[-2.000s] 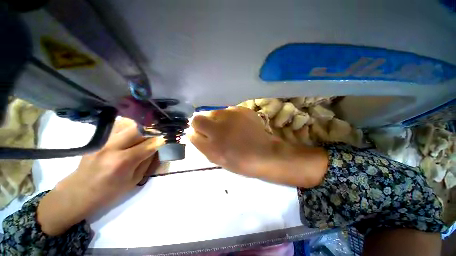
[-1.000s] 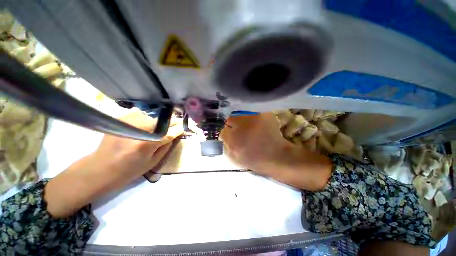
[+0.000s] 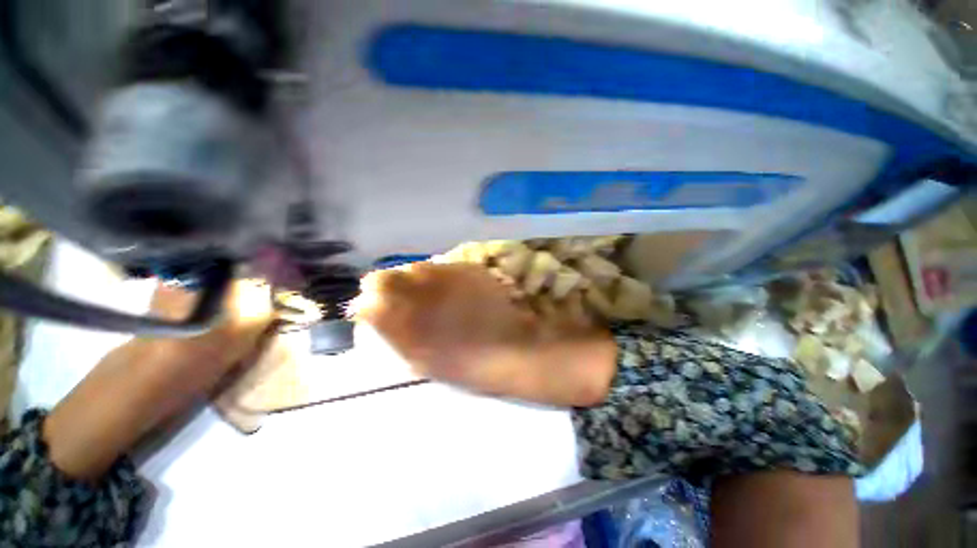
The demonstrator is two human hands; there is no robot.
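Observation:
My left hand (image 3: 214,326) is left of the needle area, fingers bent toward it. My right hand (image 3: 461,326) lies just right of the needle area, fingertips close to it. The grey round part (image 3: 331,337) sits between my hands, below a dark spring-like part. Glare and blur hide both sets of fingertips, so any fabric or tool in them cannot be made out. The sewing machine head (image 3: 429,139) hangs over the hands and hides the needle. The bed slide (image 3: 305,380) shows pale tan below my fingers.
Small puffy beige sewn pieces (image 3: 557,273) are heaped behind my right hand. More beige pieces (image 3: 836,332) lie at far right beside a cardboard box (image 3: 943,262). Beige cloth (image 3: 16,241) shows at the left edge. A curved dark guard (image 3: 107,316) crosses over my left arm.
The view has shifted and tilted, showing more of the machine's right side and the box. Both hands stay on either side of the needle area; my left hand looks more bunched beside it.

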